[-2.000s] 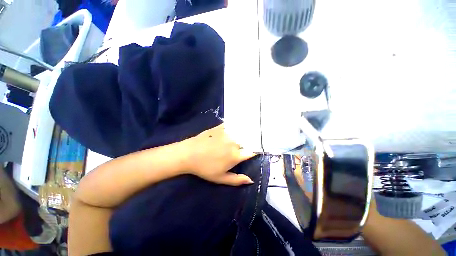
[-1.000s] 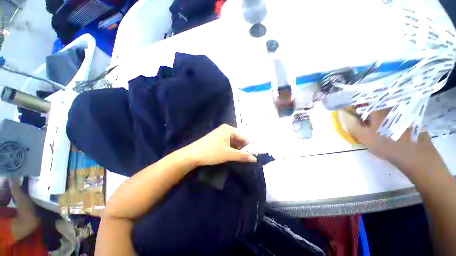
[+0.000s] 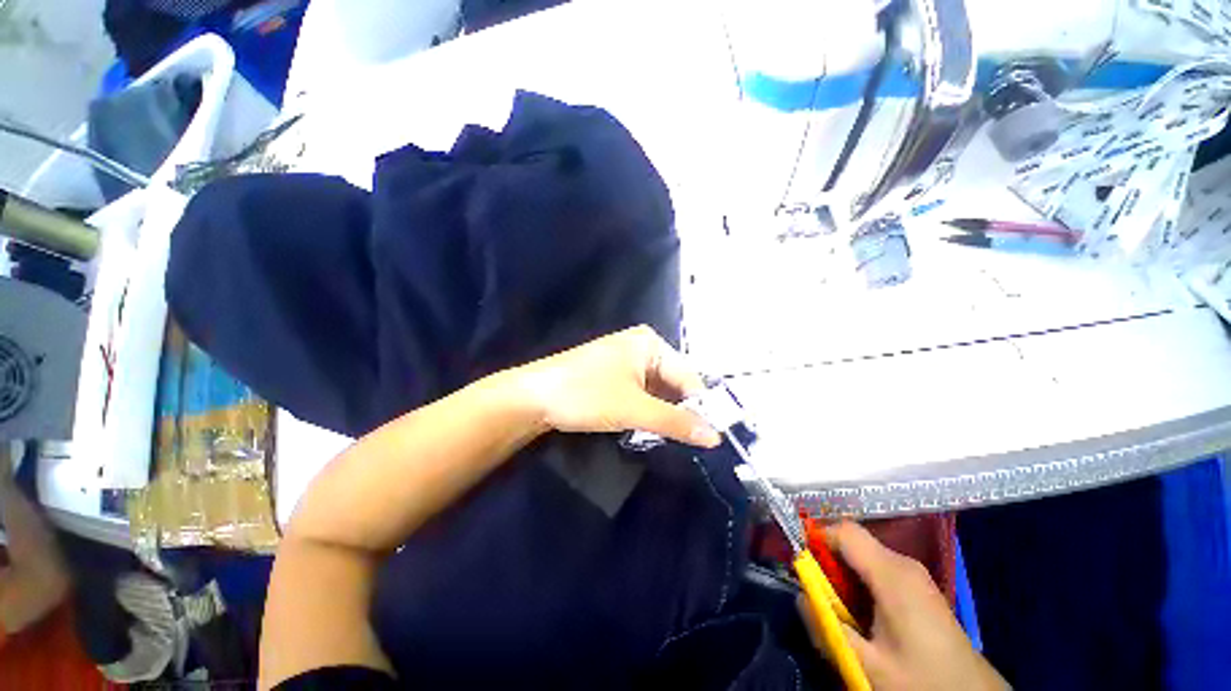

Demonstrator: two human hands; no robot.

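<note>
The dark navy garment (image 3: 527, 257) lies bunched on the white table, and its lower part spreads toward me past the table edge. My left hand (image 3: 614, 389) pinches the garment's edge between thumb and fingers, with a small pale bit and dark cloth at the fingertips. My right hand (image 3: 898, 614) holds the fabric scissors (image 3: 826, 594), which have yellow and red handles. The scissor blades point up and left to the cloth at my left fingertips. Whether the blades are open is hard to tell.
The sewing machine (image 3: 932, 81) stands at the upper right. Small pink-red snips (image 3: 1013, 231) lie beside a heap of white printed labels (image 3: 1134, 176). The marked table edge (image 3: 1013, 486) curves across the front. A brown-taped board (image 3: 216, 459) is at left, with a person's arm beyond.
My right hand has brought the scissors from beside the labels to the garment's edge at my left fingertips. My left hand still pinches the cloth, now away from the needle area.
</note>
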